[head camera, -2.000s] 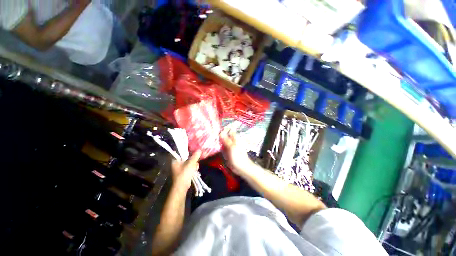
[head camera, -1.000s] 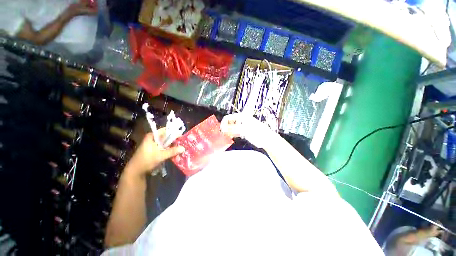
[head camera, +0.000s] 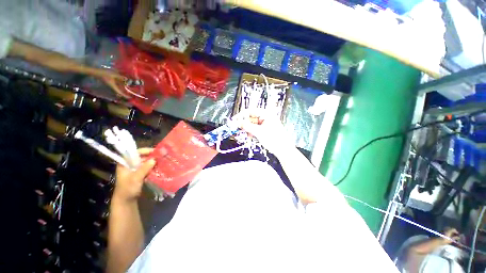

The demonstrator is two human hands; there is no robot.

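My left hand (head camera: 134, 173) holds a small bunch of white leads (head camera: 121, 145) together with a flat red plastic bag (head camera: 181, 155), at left of centre. My right hand (head camera: 260, 128) is closed on another small bunch of white leads (head camera: 240, 142) with blue parts near the bag's upper right edge. Whether the blue part touches the bag I cannot tell. An open carton of white leads (head camera: 236, 101) stands just beyond my right hand, which covers its lower part.
Crumpled red bags (head camera: 160, 74) lie on the bench at upper left, with another person's hand (head camera: 114, 80) at them. Blue parts bins (head camera: 273, 57) stand behind the carton. A green surface (head camera: 373, 128) is at right, a dark rack (head camera: 42, 176) at left.
My left hand has moved left with its leads and the red bag. My right hand has left the bag's edge and now holds leads. The other person's hand has reached in towards the crumpled red bags.
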